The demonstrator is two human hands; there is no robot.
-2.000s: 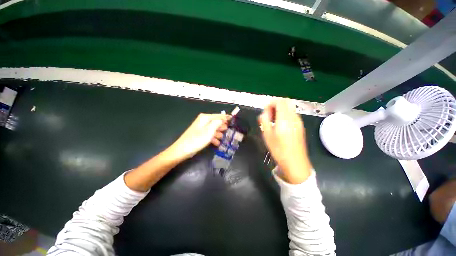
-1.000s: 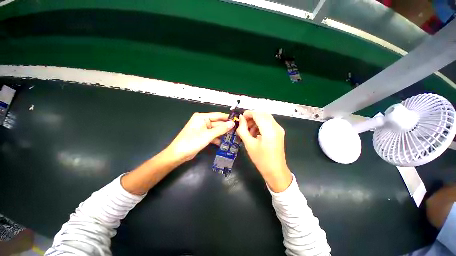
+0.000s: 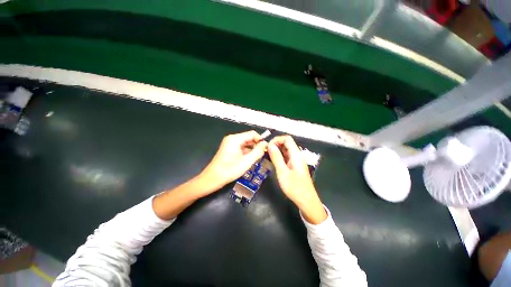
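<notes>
A blue circuit board (image 3: 249, 182) with silver patches lies on the dark bench, slanting down and left from below my fingertips. My left hand (image 3: 232, 157) is at the board's upper end, thumb and index finger pinched there. A small white piece (image 3: 265, 134) shows just above its fingertips. My right hand (image 3: 289, 166) meets it from the right, also pinched at the board's upper end. The fingers hide that end and whatever small part they grip. A heap of small white pieces (image 3: 310, 157) lies just right of my right hand, with something dark and thin beside it.
Green conveyor (image 3: 185, 67) beyond the white edge (image 3: 140, 92) carries two boards (image 3: 322, 89). White fan (image 3: 386, 174) and frame post (image 3: 442, 103) stand at right. A white strip (image 3: 464, 223) and a person's arm (image 3: 496, 252) are at lower right. Other boards (image 3: 12, 110) lie far left.
My right hand came in from the white heap's side to meet my left hand at the board's upper end. The view has shifted slightly. The conveyor boards have moved left.
</notes>
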